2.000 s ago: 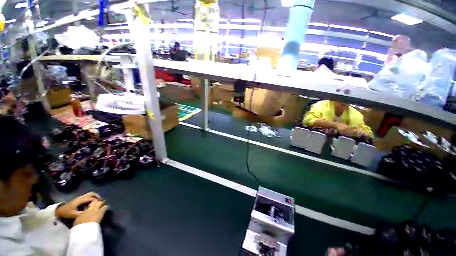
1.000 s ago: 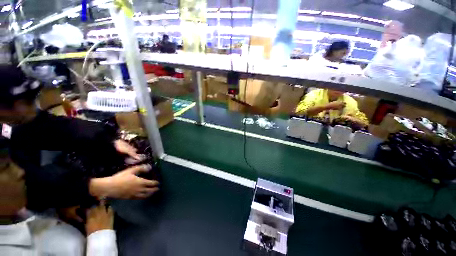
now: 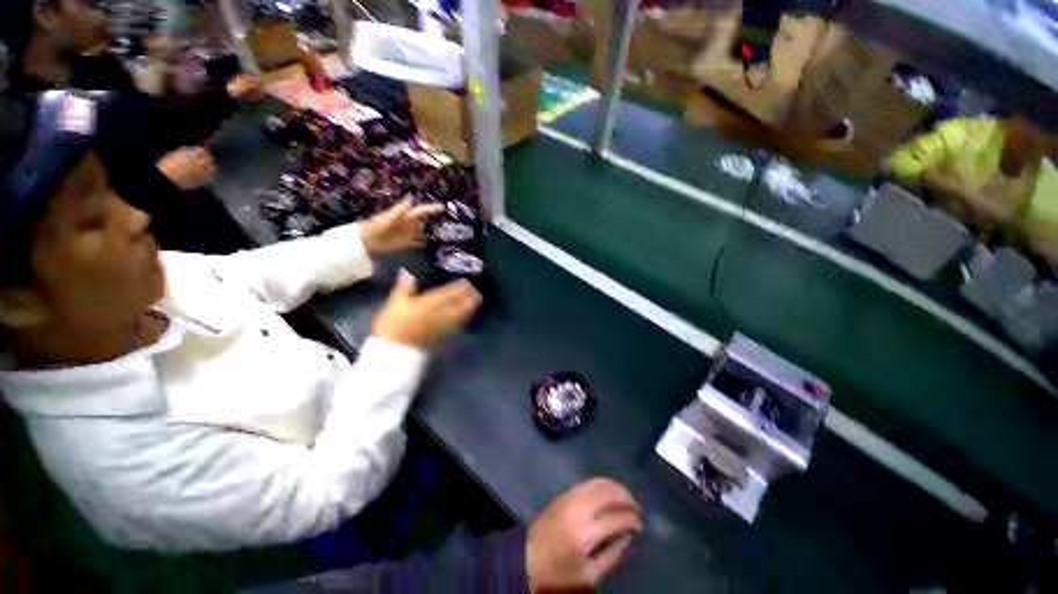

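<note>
A round black unit (image 3: pixel 563 404) with a silvery centre lies by itself on the dark bench. My left hand (image 3: pixel 586 536) comes in at the bottom edge from a dark sleeve, below the unit and not touching it. Its fingers are loosely curled and slightly blurred, and I see nothing in them. The light grey screw feeder (image 3: pixel 748 420) stands to the right of the unit, with a red switch at its back corner. My right hand is out of the picture.
A person in white (image 3: pixel 232 383) sits close at left, both hands beside black units (image 3: pixel 458 241). A heap of wired units (image 3: pixel 348 163) lies behind them. A white post (image 3: pixel 485 116) and a white strip (image 3: pixel 615 284) border the bench. A person in yellow sits opposite.
The view has swung left and down. My left hand and the single unit have come into view. The dark-sleeved arms have drawn back from the bench, and the white-sleeved person's hands have moved forward.
</note>
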